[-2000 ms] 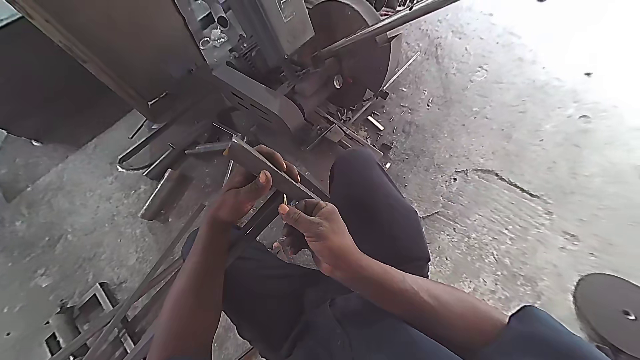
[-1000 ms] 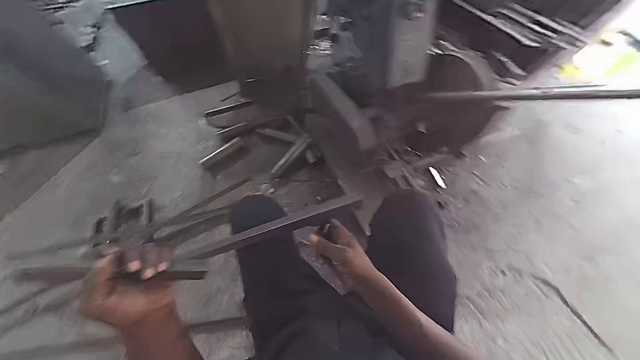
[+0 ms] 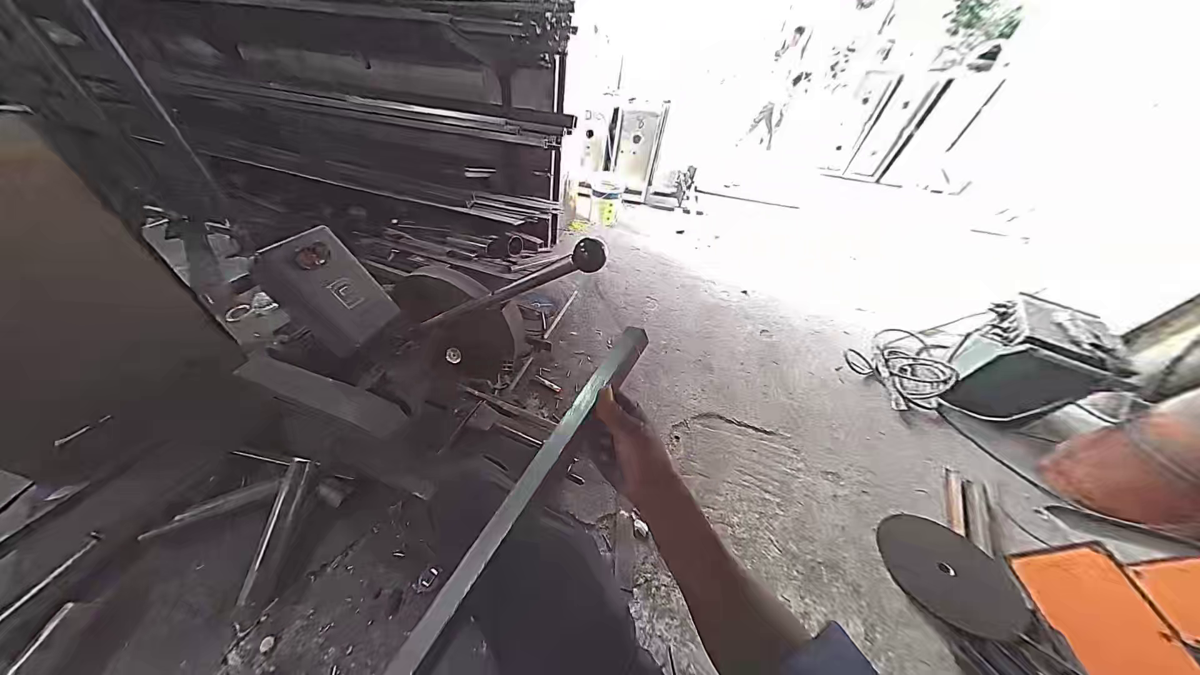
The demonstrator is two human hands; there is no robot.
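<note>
A long square metal tube (image 3: 525,497) slants from the bottom edge up to the middle of the view, above my leg. Near its upper end my right hand (image 3: 623,436) grips it, with the thumb along its side. My left hand is out of view, and so is the tube's lower end. Just left of the tube's upper end stands a chop saw with a grey box (image 3: 326,291), a dark round guard (image 3: 478,342) and a lever ending in a black ball knob (image 3: 589,254).
Metal stock fills a rack (image 3: 375,103) behind the saw. Offcuts (image 3: 277,530) lie on the floor at left. On the right are a cutting disc (image 3: 952,572), orange sheets (image 3: 1097,609), a coiled cable (image 3: 914,366) and a green-grey machine (image 3: 1022,370). A person (image 3: 783,84) is far off.
The view has swung up and to the right. My left hand, seen on metal stock a second ago, has left the view. My right hand now grips the long tube; the short flat piece it held is not visible.
</note>
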